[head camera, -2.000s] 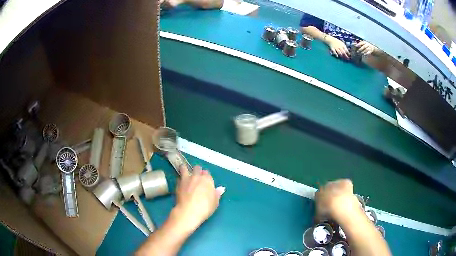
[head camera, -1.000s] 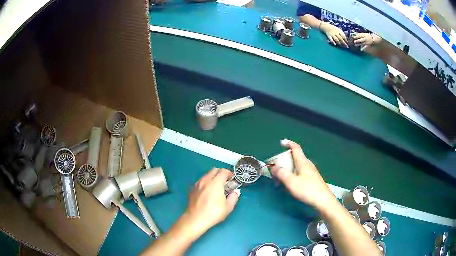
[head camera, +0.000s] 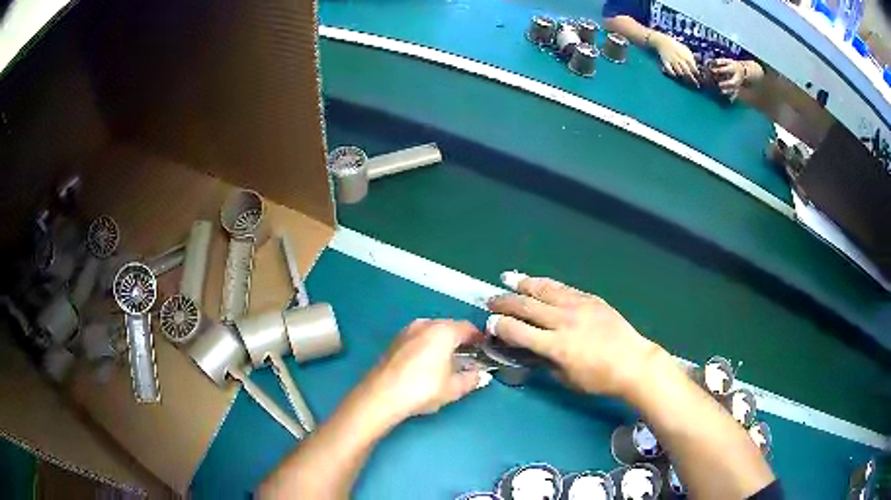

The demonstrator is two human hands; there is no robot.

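My left hand (head camera: 425,366) holds a grey-beige handled housing (head camera: 513,373) by its handle above the blue-green worktop. My right hand (head camera: 567,327) lies over the barrel end with its fingers on it and hides most of it. Whether the motor unit sits inside the barrel cannot be told. Several grey cups with white centres (head camera: 536,484) stand at the lower right, partly behind my right forearm.
A cardboard carton (head camera: 220,98) with loose housings (head camera: 142,356) fills the left. A handled assembly (head camera: 352,178) lies on the dark green belt by the carton. Across the belt, a person's hands (head camera: 718,74) work near several cups (head camera: 583,59).
My right hand has come left from beside the housing onto its barrel, and the light cup-shaped piece it held is now hidden. The assembly on the belt has moved left towards the carton.
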